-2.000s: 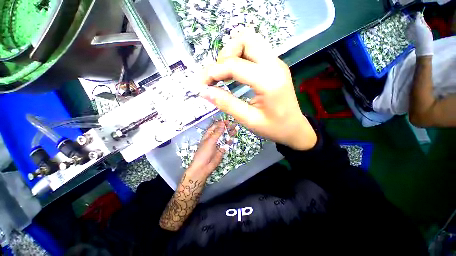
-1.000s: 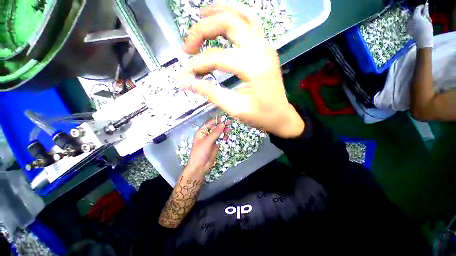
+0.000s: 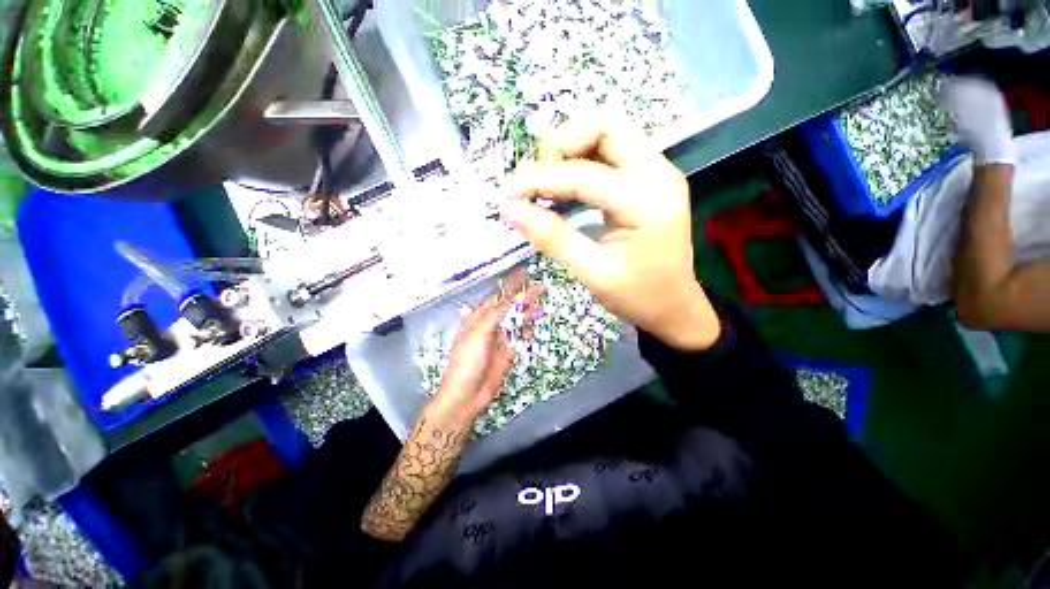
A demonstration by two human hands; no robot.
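Note:
My right hand (image 3: 616,230) is raised over the bright metal fixture (image 3: 443,224), thumb and index fingertips close together at its right end. Glare hides whether a part is between them. My left hand (image 3: 478,351), with a tattooed forearm, is over the translucent near bin (image 3: 374,374), palm up and fingers partly curled. Small white-grey and green parts (image 3: 558,362) fill the bin around and behind it. I cannot tell whether the left fingers hold any of them.
A steel vibratory bowl (image 3: 248,132) with a feed track (image 3: 368,98) is upper left. A far bin (image 3: 754,63) of parts stands beyond the fixture. Black air fittings (image 3: 205,316) are at left, beside a blue tray (image 3: 81,276). A white-gloved person's hand (image 3: 981,121) is at right by a blue crate (image 3: 846,150).
My right hand was lifted with fingers spread a second ago; it is now lower at the fixture, fingertips together. My left hand stays over the near bin, its fingers slightly shifted. The view has shifted slightly.

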